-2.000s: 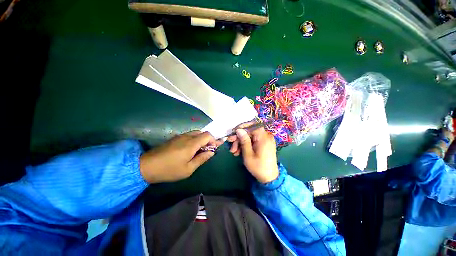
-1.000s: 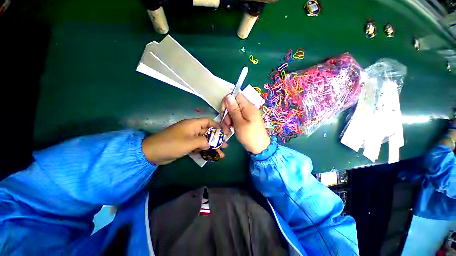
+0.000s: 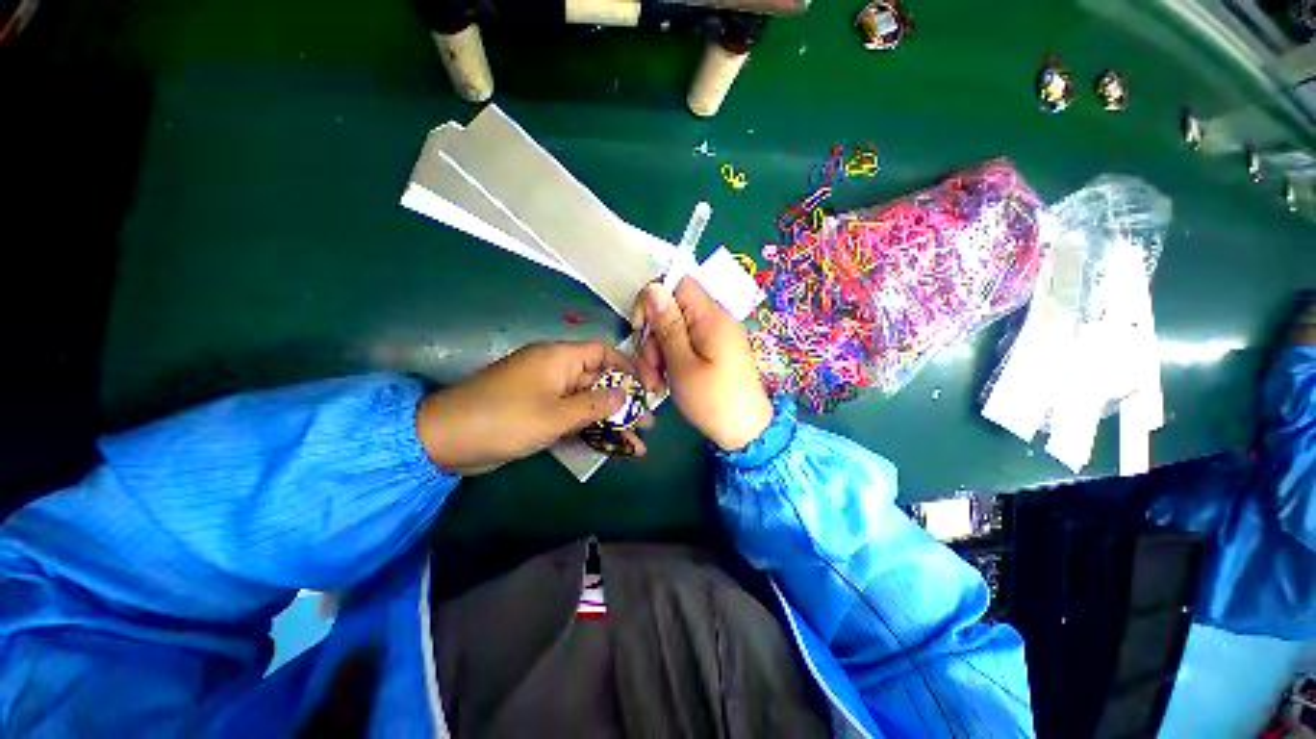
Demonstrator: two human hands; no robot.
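My left hand holds a round unit with a white, blue and gold face between thumb and fingers. Dark strands or a dark rim show below the unit. My right hand grips thin metal tweezers, their broad end pointing up and away from me. The tweezers' lower end is at the round unit; its tips are partly hidden by my fingers. Off-white strips lie fanned and crossed behind and partly under my hands.
A clear bag of tangled coloured pieces lies right of the strips, some spilling out. A clear bag of white strips lies beyond. A stand is at the top. Round units sit spaced at upper right. A person's blue sleeve shows far right.
Since the earliest frame, my hands have turned, the round unit's face has come into view and the tweezers now point upward. Over the last second, little has changed.
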